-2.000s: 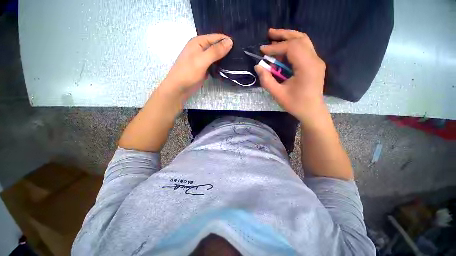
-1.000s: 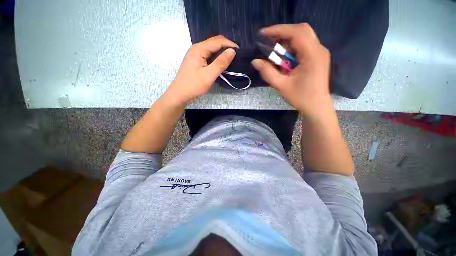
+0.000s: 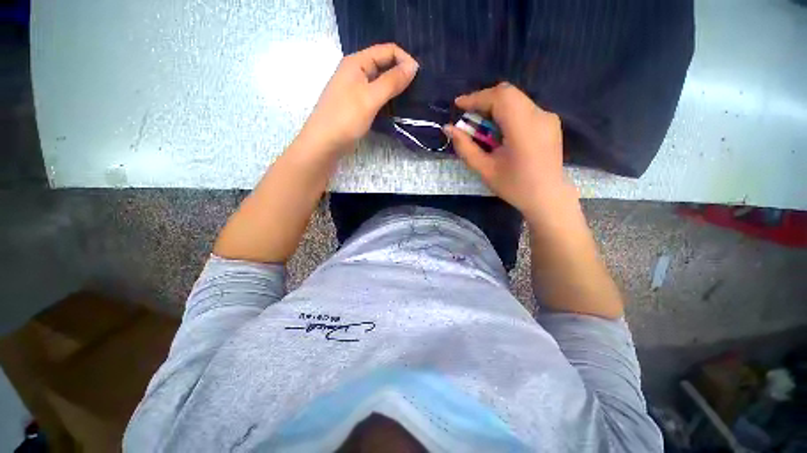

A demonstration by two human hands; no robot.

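Dark pinstriped trousers [image 3: 584,80] lie on the shiny table, with an edge near the table's front. A thin white looped cord [image 3: 423,134] shows at that edge, between my hands. My left hand [image 3: 367,88] rests at the left side of the cloth, thumb and forefinger pinched together; whether they hold cloth or thread is too fine to tell. My right hand [image 3: 518,146] holds small thread snips [image 3: 478,131] with white, blue and pink bits, just right of the cord. The blades are hidden by the fingers.
The pale table [image 3: 177,97] has its front edge close to my body. A brown cardboard box [image 3: 97,363] stands on the floor at lower left. A red object [image 3: 761,223] is under the table's right side, and mixed items lie at lower right.
My right hand with the snips has moved down and slightly left, closer to the cord. My left hand has moved slightly up the cloth.
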